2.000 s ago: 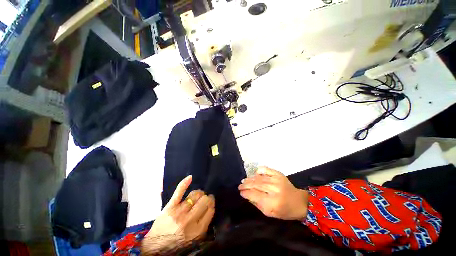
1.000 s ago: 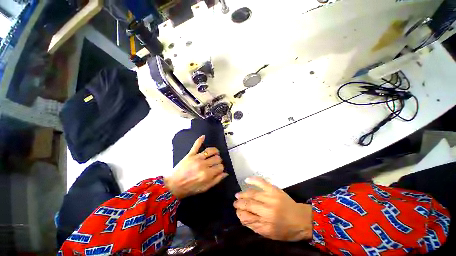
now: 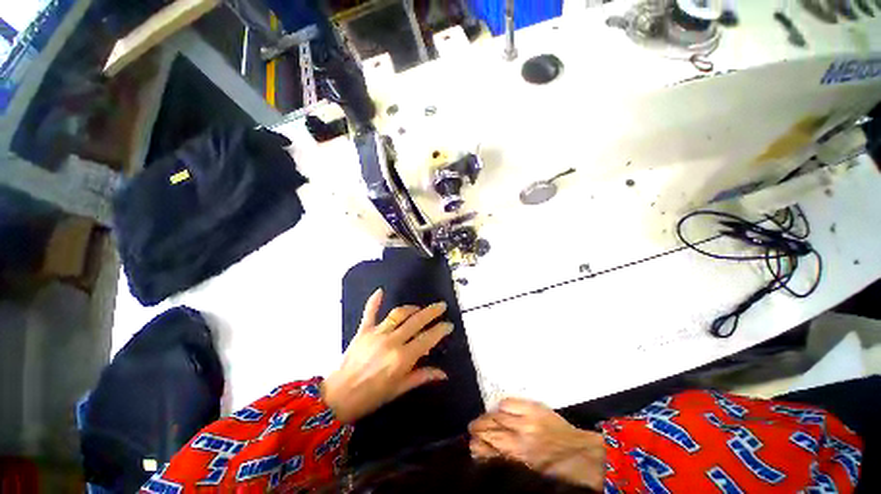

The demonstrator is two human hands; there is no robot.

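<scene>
A black fabric panel (image 3: 401, 289) lies on the white machine table, its far end under the needle area (image 3: 446, 246) of the sewing machine. My left hand (image 3: 391, 357), with a ring, lies flat on top of the panel with fingers spread. My right hand (image 3: 526, 436) is at the panel's near right edge, its fingers closed on that edge. The panel's near end is hidden in the dark area at the bottom. The needle and presser foot are too small to make out.
An upper black pile (image 3: 213, 212) with a yellow sticker and a lower black pile (image 3: 155, 396) with a pale sticker lie at left. The cream machine head (image 3: 657, 125) spans the back. Black cord (image 3: 763, 251) lies at right. Metal shelving stands at far left.
My left hand has moved forward from the panel's near part and now covers where the sticker showed. My right hand has come closer to the panel's edge and its fingers have closed. The view has shifted.
</scene>
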